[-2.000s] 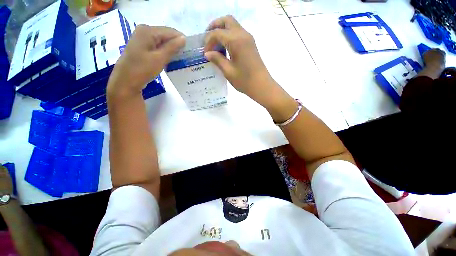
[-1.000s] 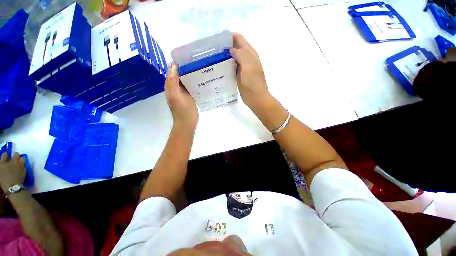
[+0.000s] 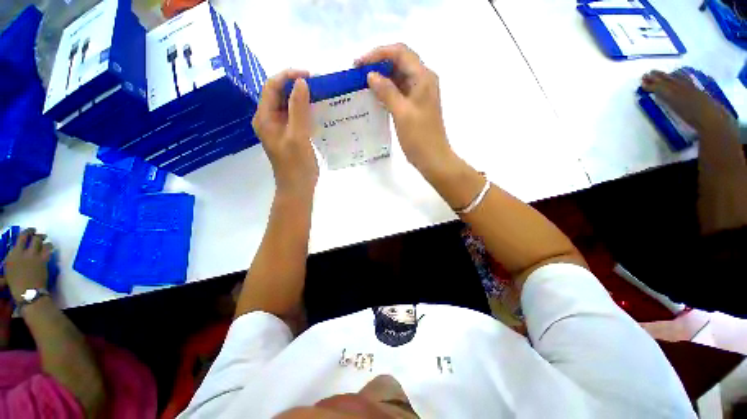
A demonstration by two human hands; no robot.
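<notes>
A cable box (image 3: 354, 135) stands in front of me with its white printed back face towards me and a solid blue strip along its top. My left hand (image 3: 287, 127) grips the top left corner, thumb on the near face. My right hand (image 3: 409, 98) grips the top right corner, thumb on the near face and fingers behind. No clear piece shows above the box top. The fingers behind the box are partly hidden.
Stacked cartons (image 3: 184, 61) with blue spines lean at the left. Flat blue panels (image 3: 135, 221) lie near the left table edge. A neighbour's hand (image 3: 29, 266) is at far left. Another hand (image 3: 680, 94) rests on a blue-framed carton at right; another such carton (image 3: 631, 33) lies beyond.
The translucent piece that stood above the box top no longer shows; the blue strip is now uppermost. My hands have moved up to the top corners. The right neighbour's hand now covers the nearer carton.
</notes>
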